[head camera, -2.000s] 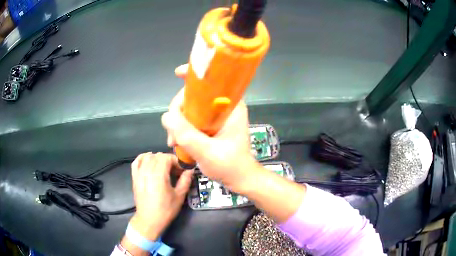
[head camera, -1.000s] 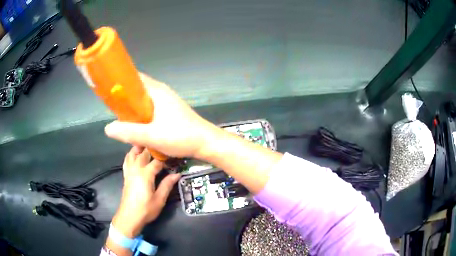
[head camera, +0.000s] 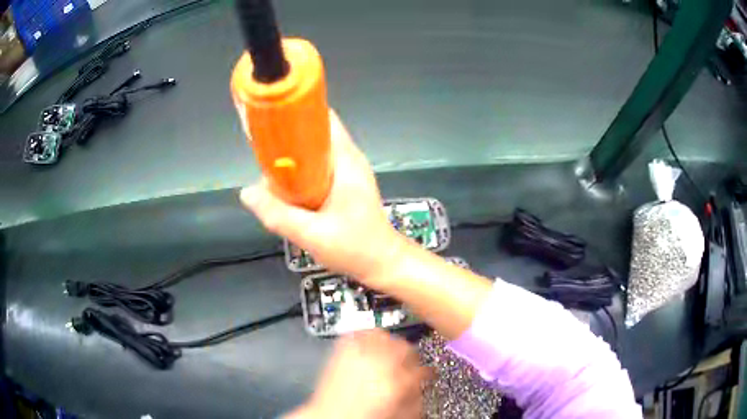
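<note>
My right hand [head camera: 340, 217] is closed around the orange electric screwdriver [head camera: 287, 123], held upright over the housings; its tip is hidden behind the hand. Two open grey adapter housings lie one behind the other, the far housing [head camera: 442, 223] and the near housing [head camera: 310, 307]. Each holds a green and white circuit board, partly hidden by my right hand and forearm. My left hand [head camera: 373, 372] is blurred, at the left edge of the dish of silvery screws [head camera: 459, 380]; its fingertips and anything in them cannot be made out.
Black cord bundles lie left [head camera: 131, 303] and right [head camera: 545, 241] of the housings. A clear bag of screws [head camera: 665, 254] lies at the right near the green post [head camera: 663, 90]. Two small boards [head camera: 43, 147] with black cords lie on the raised green surface at the upper left.
My left hand has moved from the housings' left ends to the screw dish. My right hand has lifted the screwdriver slightly rightward, and it stands more upright. The housings' left ends now show.
</note>
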